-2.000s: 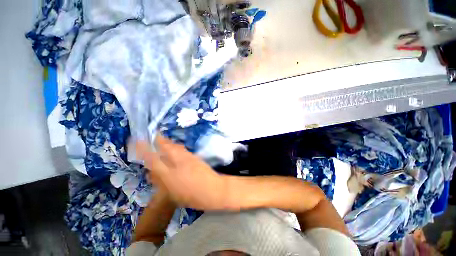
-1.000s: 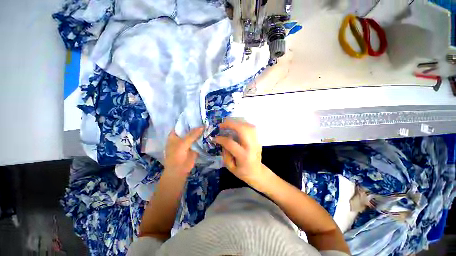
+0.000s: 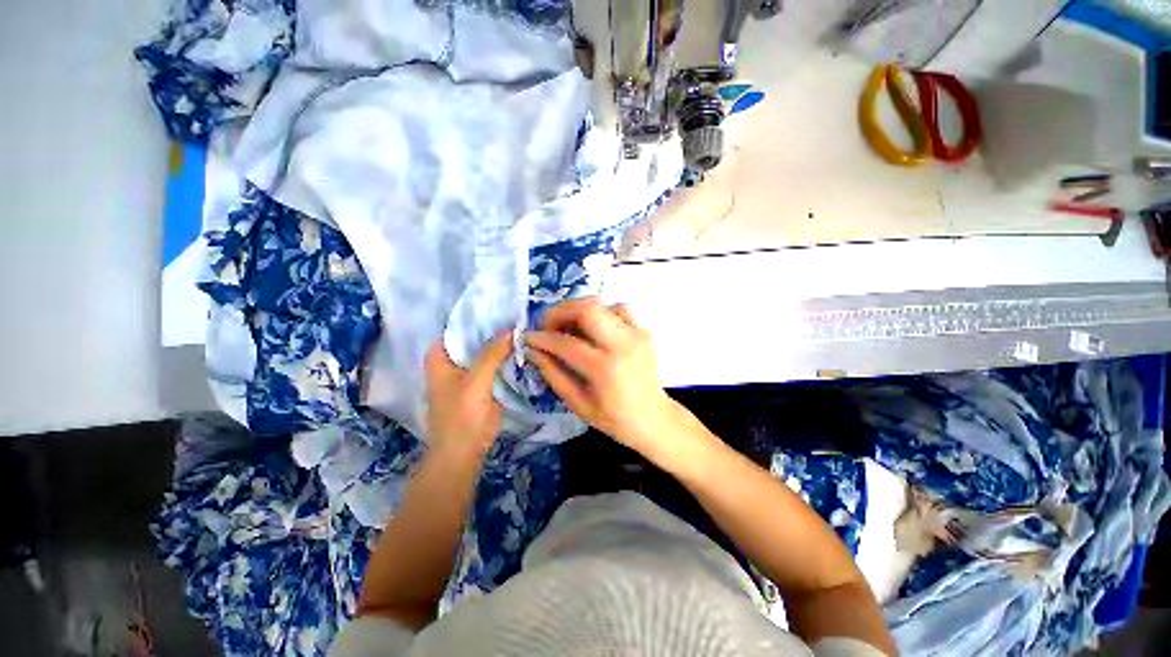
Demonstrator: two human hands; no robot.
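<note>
The blue floral garment piece (image 3: 424, 167) lies on the white machine table, mostly pale side up, and hangs over the front edge. Its edge runs up to the presser foot and needle area (image 3: 632, 139). My left hand (image 3: 465, 392) pinches the cloth edge between thumb and fingers, near the table's front edge. My right hand (image 3: 601, 366) pinches the same edge just to the right, fingertips nearly touching the left ones. The exact grip under the fingertips is partly hidden.
Yellow and red scissors (image 3: 919, 116) lie on the machine bed. A small red-handled tool (image 3: 1085, 212) lies far right. A ruler strip (image 3: 925, 317) runs along the front edge. A crumpled floral heap (image 3: 1027, 513) fills a blue bin at lower right.
Both hands were lower left and blurred two seconds ago. They then came to the cloth edge below the needle. Since one second ago, the right fingertips have closed in towards the left ones.
</note>
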